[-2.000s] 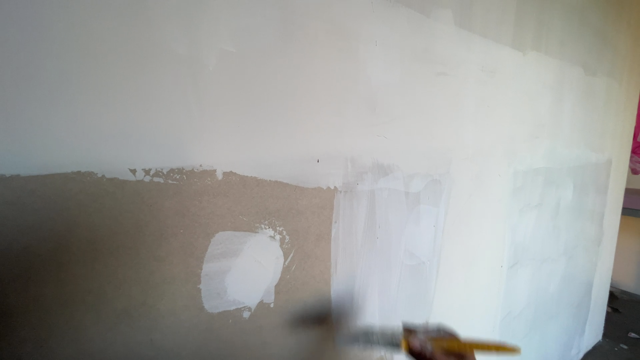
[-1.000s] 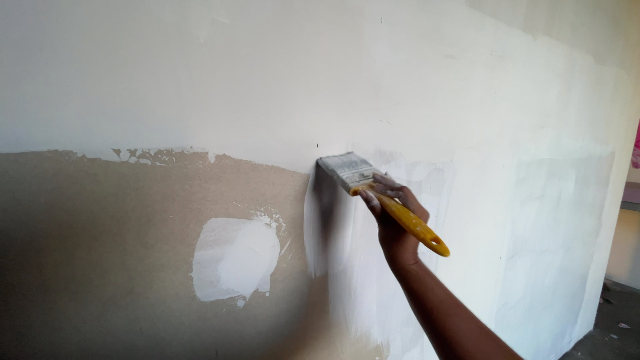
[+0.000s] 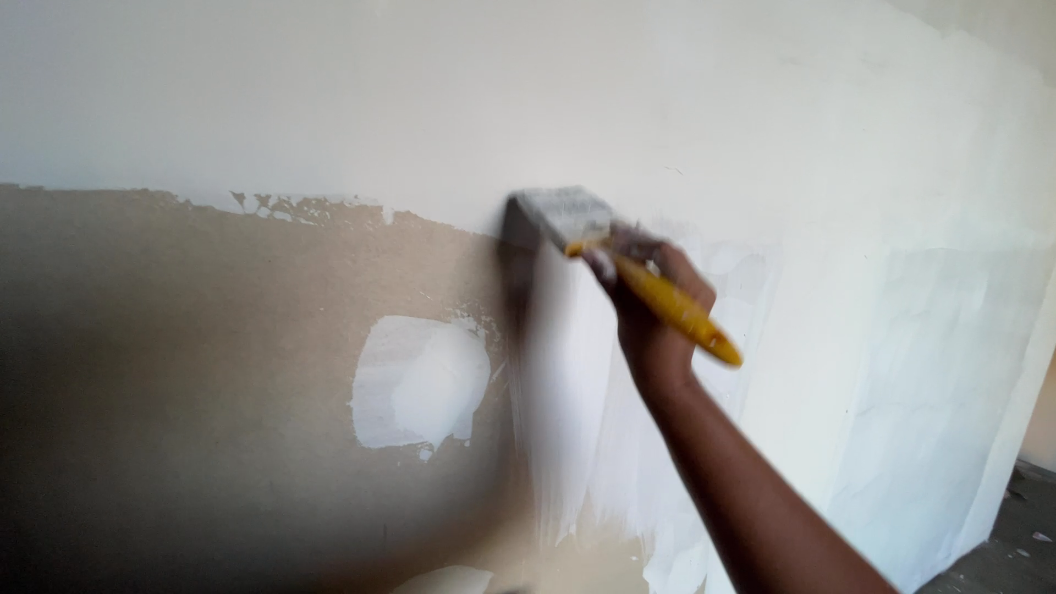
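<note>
My right hand (image 3: 660, 305) grips a flat paintbrush (image 3: 676, 307) with a yellow handle, close to its ferrule. The handle's end points down to the right, and the whitish bristles meet the wall (image 3: 627, 99) at the upper right edge of its brown unpainted part (image 3: 206, 330). White smears mark my fingers. Below the brush, streaky white paint (image 3: 577, 396) runs down the wall, partly under the shadow of brush and arm. A separate white patch (image 3: 421, 379) lies on the brown part, left of the streaks. My left hand is out of sight.
The wall ends at the right, where a dark floor (image 3: 998, 536) with small scraps shows at the lower corner. A greyer painted area (image 3: 924, 396) covers the wall's lower right. Another pale patch (image 3: 450, 580) is cut off by the bottom edge.
Two seconds ago the brush was a blur low in view; by one second ago it was raised, bristles at the wall near the brown part's upper right edge, where it remains.
</note>
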